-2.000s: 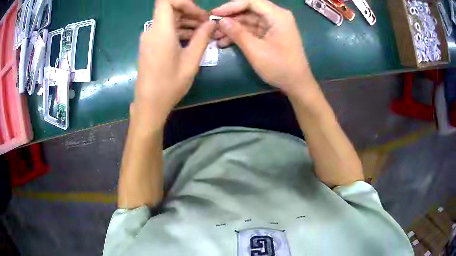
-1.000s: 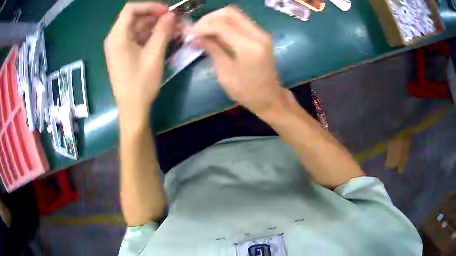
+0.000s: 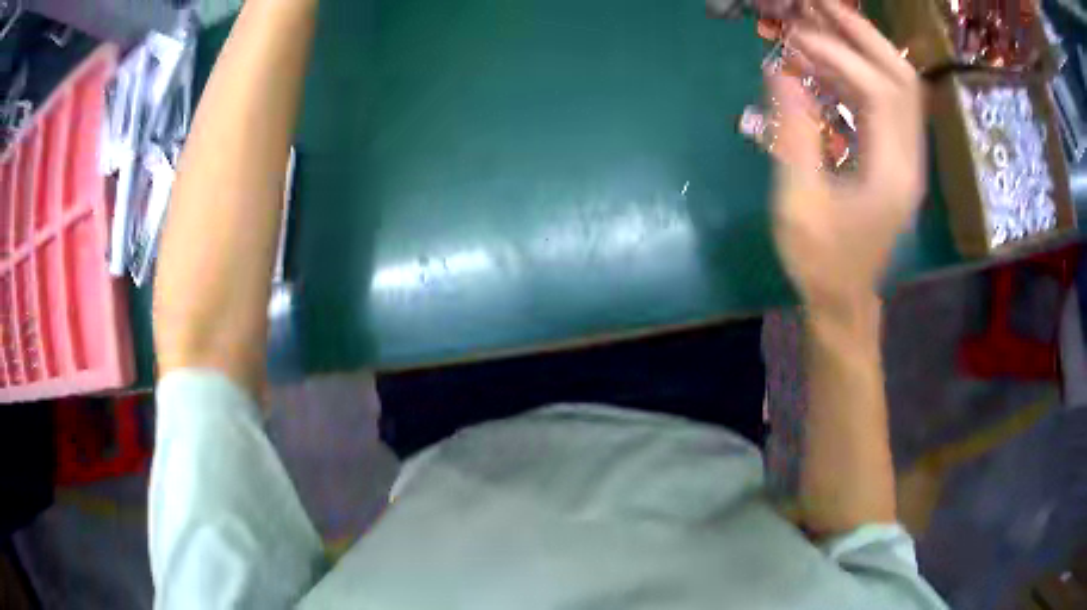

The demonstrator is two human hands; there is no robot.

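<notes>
My right hand (image 3: 846, 155) is over the pile of shiny copper-orange metallic covers (image 3: 838, 134) at the upper right. It is blurred, and its fingers hide part of the pile, so I cannot tell whether it grips one. My left forearm reaches up past the top edge at the left, and my left hand is out of the picture. White frames (image 3: 149, 155) lie overlapping at the left, partly hidden behind the left forearm.
A pink-red compartment tray (image 3: 117, 346) is at the left edge. An open brown carton (image 3: 963, 155) of small white round parts (image 3: 1013, 167) stands at the right, with a box of copper-red parts (image 3: 995, 30) behind it. The green bench top (image 3: 536, 143) ends at its front edge.
My hands have moved apart from the middle. My right hand has gone right to the metallic covers. My left hand has gone up out of view. The view has shifted.
</notes>
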